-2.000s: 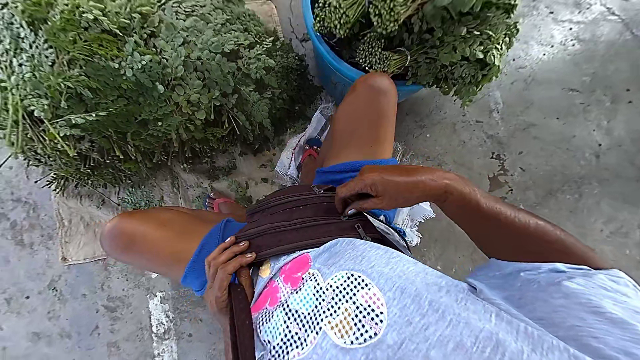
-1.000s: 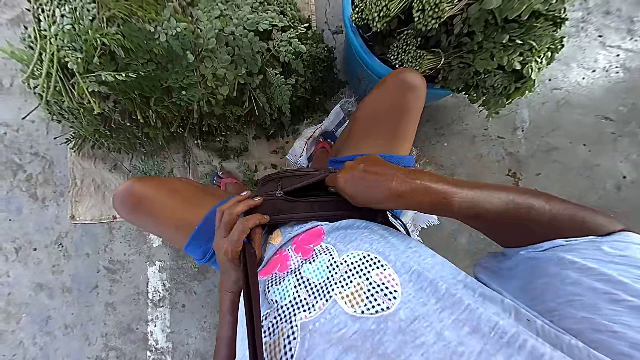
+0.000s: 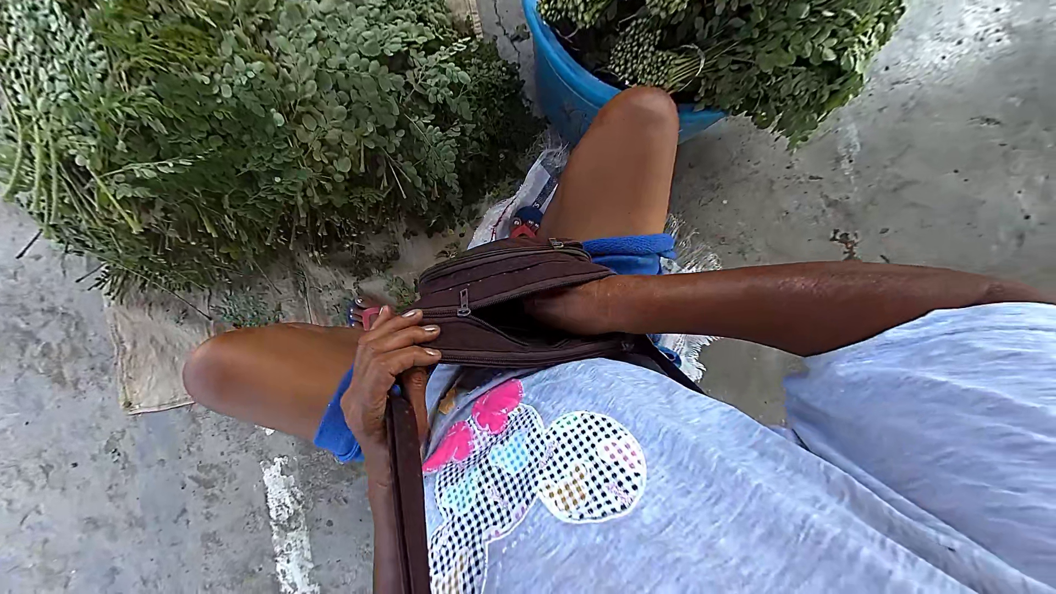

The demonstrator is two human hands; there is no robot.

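A dark brown zippered waist bag (image 3: 511,280) lies across my lap, its main pocket gaping. My left hand (image 3: 394,363) grips the bag's left end, with fingers on top and the thumb beneath, beside the brown strap (image 3: 408,495). My right hand (image 3: 569,307) is inside the pocket up to about the wrist; its fingers and anything in them are hidden. A metal zipper pull (image 3: 464,302) stands near the left end of the opening.
A large heap of leafy green stems (image 3: 272,132) lies on a beige cloth sack (image 3: 153,351) ahead to the left. Tied green bunches (image 3: 742,58) fill a blue plastic tub (image 3: 569,91) beyond my right knee. The floor is worn concrete (image 3: 924,190).
My right hand has moved from the bag's zippered edge deep into the pocket, which now gapes wider. My left hand still holds the bag's left end.
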